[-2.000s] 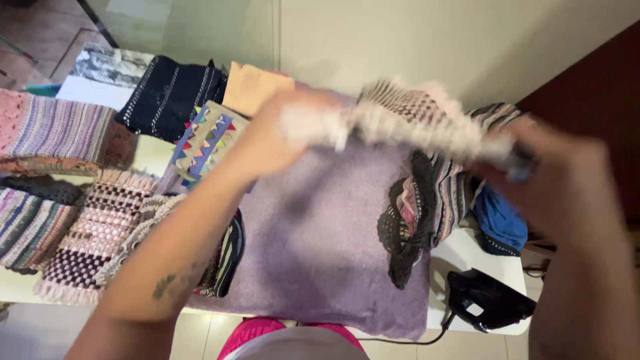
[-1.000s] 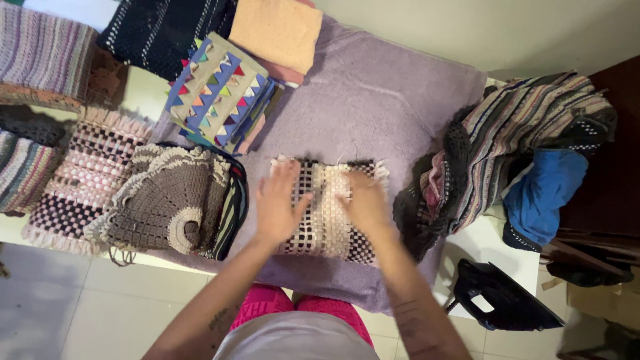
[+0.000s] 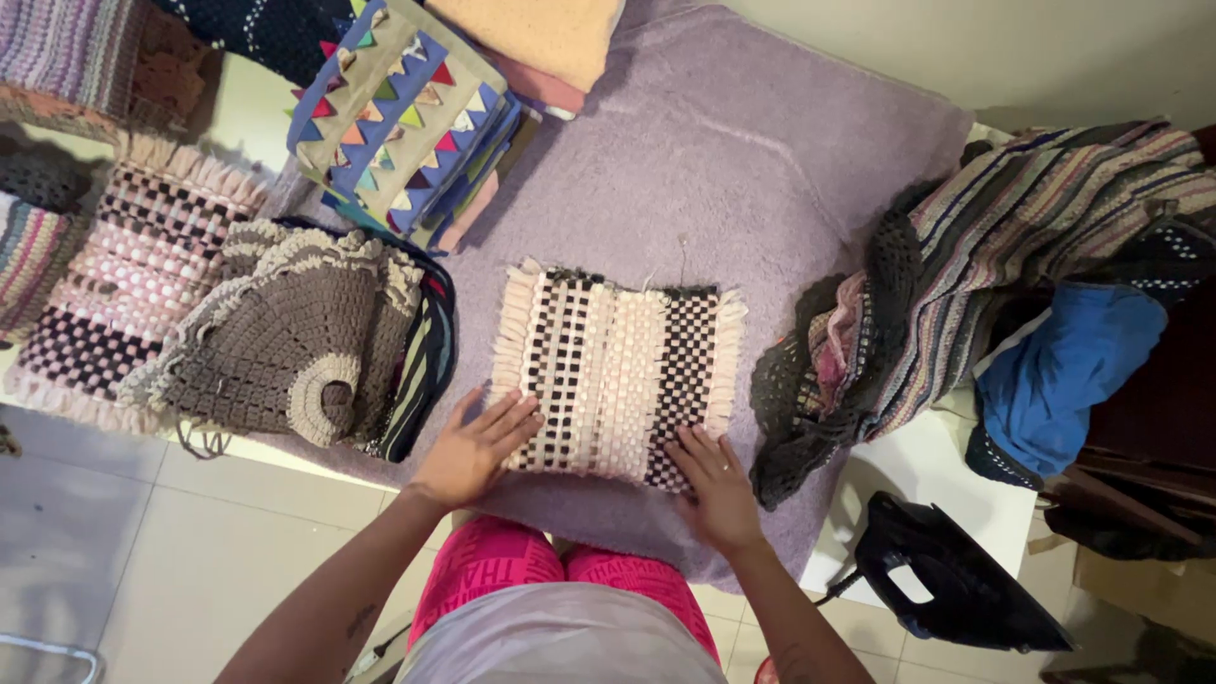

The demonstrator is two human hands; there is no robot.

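A fringed woven mat (image 3: 608, 375) in cream, pink and black lies flat on a purple towel (image 3: 712, 180). My left hand (image 3: 484, 442) rests on its lower left corner, fingers somewhat apart. On the lower right corner lies my right hand (image 3: 712, 484), which wears a ring, its fingers spread. Neither hand grips anything. Left of the mat are a folded grey-brown crocheted piece (image 3: 275, 332) with a cream ruffled edge and a similar pink and black woven mat (image 3: 147, 275).
A pile of folded cloths with coloured triangles (image 3: 399, 123) and a peach cloth (image 3: 541, 33) lie at the upper left. Striped woven textiles (image 3: 1007, 247) and a blue cloth (image 3: 1073, 370) are heaped at the right. A black clothes iron (image 3: 950, 579) stands at the table's lower right corner.
Two seconds ago both hands held a light textile up in the air. One second ago the mat lay on the towel with both hands over it; the hands have since moved to its lower corners.
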